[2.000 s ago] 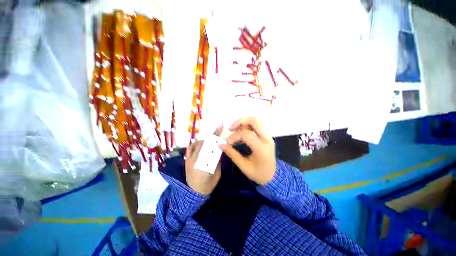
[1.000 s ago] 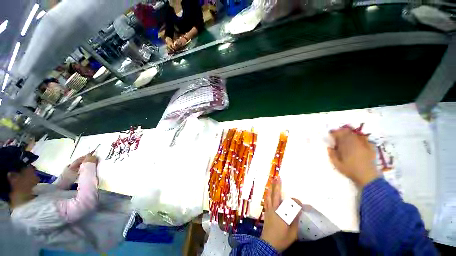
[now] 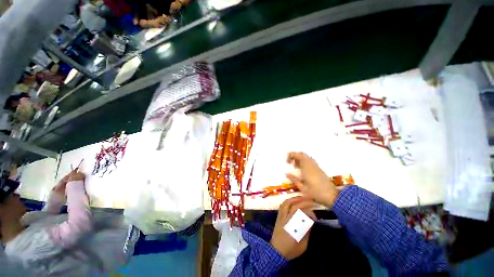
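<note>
My left hand (image 3: 292,232) is at the bench's front edge, holding a small white card with black dots (image 3: 298,225). My right hand (image 3: 314,181) is just above it, over an orange flex circuit strip (image 3: 342,180). Its thumb and fingers are apart, and I see nothing held in them. The strip lies roughly crosswise along the front edge, with red wires toward its left end; my right hand hides its middle. A dense bundle of orange strips with red wires (image 3: 230,151) lies to the left, its wire ends hanging over the edge.
Loose red wire pieces (image 3: 374,130) lie at the right. A cloudy plastic bag (image 3: 173,178) is left of the bundle, with a filled bag (image 3: 187,92) behind it. A green conveyor (image 3: 303,70) runs behind. Another person (image 3: 70,216) works at far left. A dotted white sheet (image 3: 226,251) hangs below the bundle.
The view has shifted. My right hand has moved from the loose red pieces back beside my left hand. A single orange strip that stood beside the bundle now lies crosswise near the front edge.
</note>
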